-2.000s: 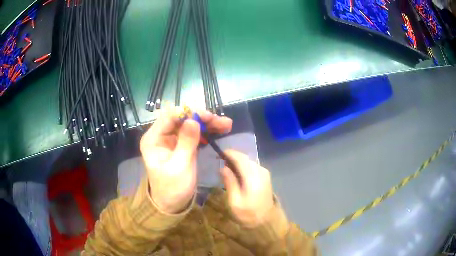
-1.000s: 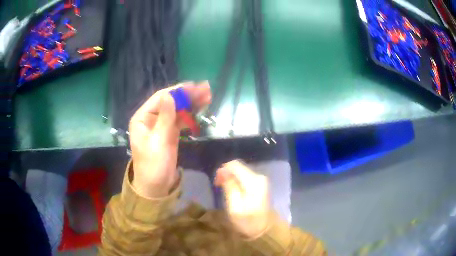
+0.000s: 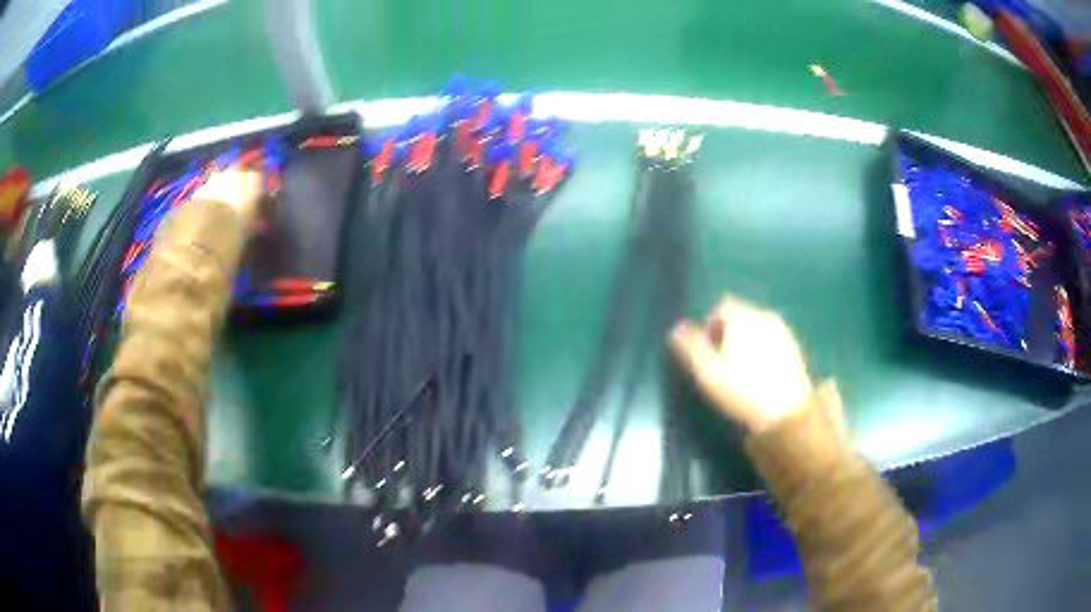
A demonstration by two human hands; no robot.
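My left hand (image 3: 227, 197) reaches into the left black tray (image 3: 314, 227) of blue and red pieces; its fingers are blurred and I cannot tell if they hold anything. My right hand (image 3: 748, 365) is over the bench beside the sparse bundle of black cables (image 3: 646, 275), thumb and index finger near its right edge; whether it grips a cable is unclear. The sparse bundle has brass-coloured far ends. The thicker cable bundle (image 3: 431, 287) lies between the hands, with blue and red far ends and silver near ends.
Another black tray (image 3: 981, 359) of blue and red pieces is at right. A blue bin (image 3: 957, 484) and a red stool (image 3: 261, 568) are below the bench edge. A person's dark sleeve (image 3: 42, 395) is at far left. A small red piece (image 3: 826, 80) lies at the back.
The view has shifted to show more of the bench. My left hand has moved from above the bundle into the left tray; my right hand has moved from my lap to the sparse bundle.
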